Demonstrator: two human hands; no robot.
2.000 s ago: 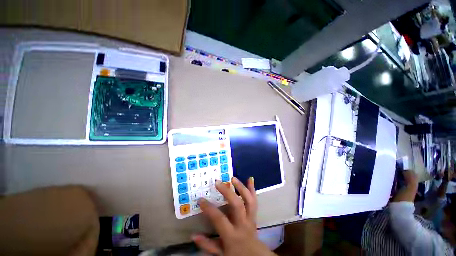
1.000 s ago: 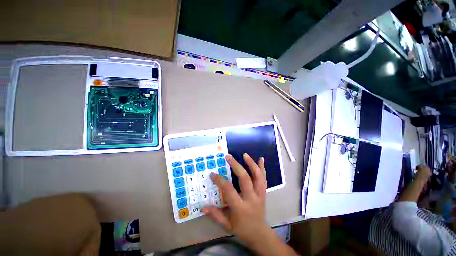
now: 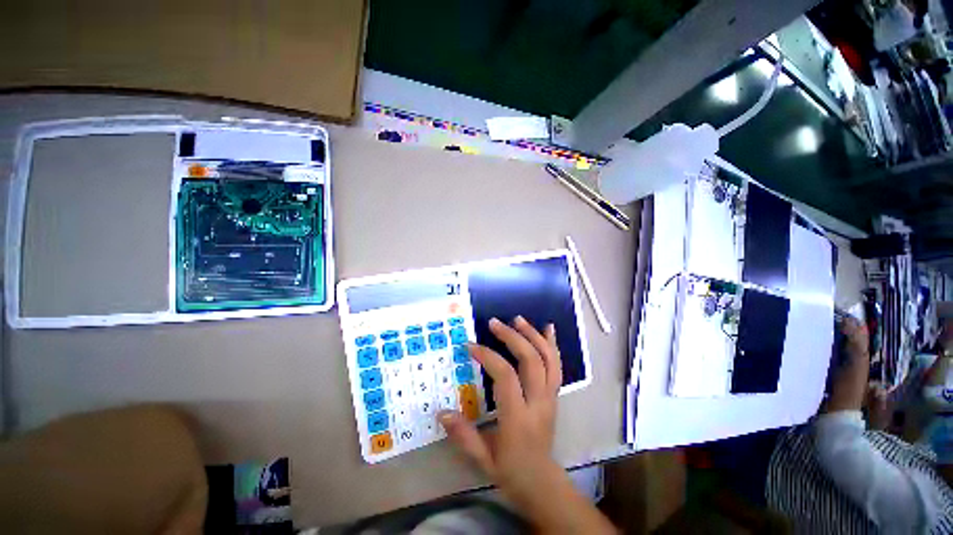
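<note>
A white calculator with a writing tablet (image 3: 413,361) lies face up and slightly turned on the board. Its blue, white and orange keys are on the left and its glossy dark panel (image 3: 523,293) on the right. A small dark mark shows at the right end of its grey display strip (image 3: 395,297). My right hand (image 3: 517,402) is over it, palm down with fingers apart. The thumb is at the lower right keys and a finger is at the right key column; the hand covers part of the panel. My left hand is not in view.
A front frame (image 3: 94,318) with a green circuit board (image 3: 251,246) lies left. A stylus (image 3: 588,284), thin dark sticks (image 3: 587,196) and a squeeze bottle (image 3: 656,162) are right of centre. Back halves (image 3: 711,340) lie on white sheets (image 3: 799,361). Another person's striped clothing (image 3: 810,475) shows lower right.
My right hand has shifted over the keys, its thumb now at the lower right keys. The calculator stays in place on the board. The other person's arm has moved slightly.
</note>
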